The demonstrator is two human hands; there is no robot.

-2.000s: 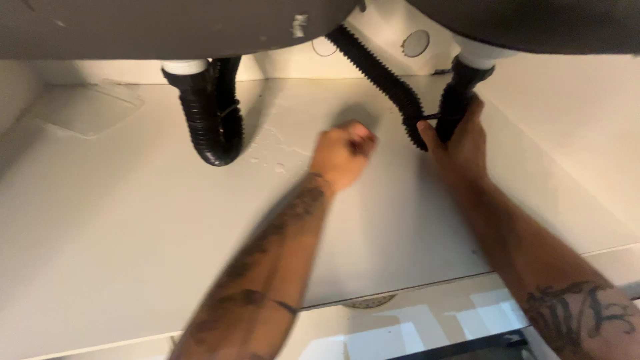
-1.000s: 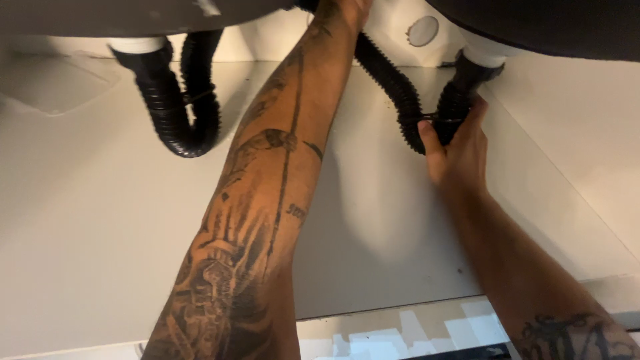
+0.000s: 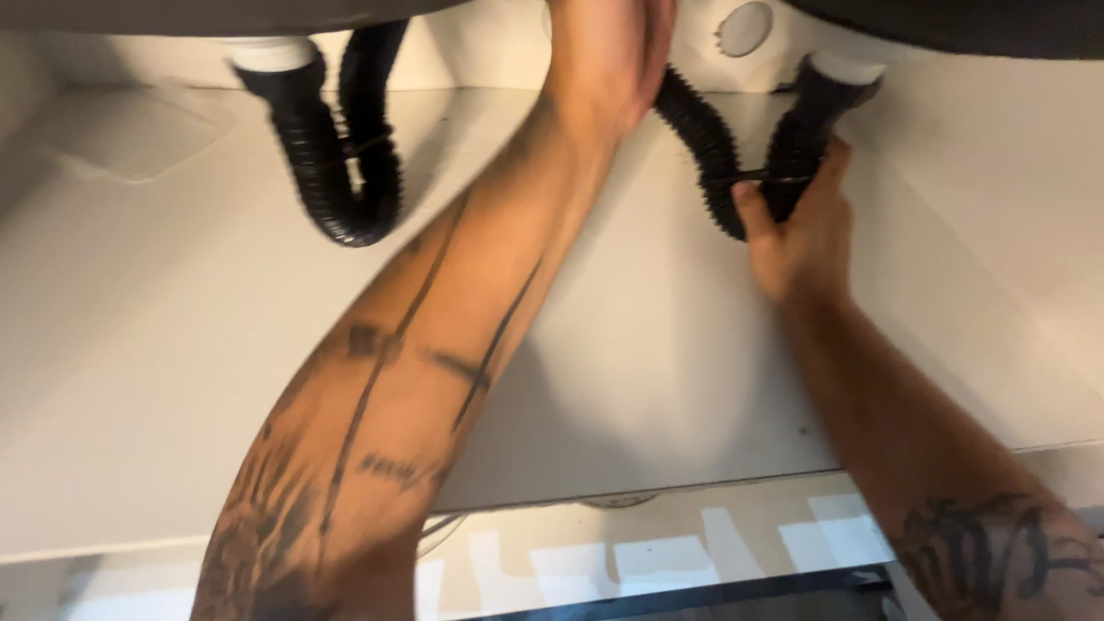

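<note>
My right hand (image 3: pixel 806 228) grips the lower bend of a black corrugated drain hose (image 3: pixel 703 129), thumb on the near side and fingers behind it. A thin black tie (image 3: pixel 750 175) joins the two legs of that bend. The hose's right leg rises to a white fitting (image 3: pixel 849 69) under the right basin. My left hand (image 3: pixel 608 52) is raised beside the hose's upper left end; its fingers run out of the top of the view, so its hold is hidden. To the left, a second black corrugated hose (image 3: pixel 354 220) hangs in a U from a white threaded fitting (image 3: pixel 272 53).
Two dark sink basins (image 3: pixel 172 13) overhang the cabinet's top edge. The pale cabinet floor (image 3: pixel 638 371) lies below, with its front edge crossing the lower view. A round wall cover (image 3: pixel 744 28) is at the back, and a clear flat sheet or patch (image 3: pixel 142 142) lies at the back left.
My left hand has moved from above the cabinet floor up to the top, beside the right hose's upper end. My right hand has stayed around the hose bend.
</note>
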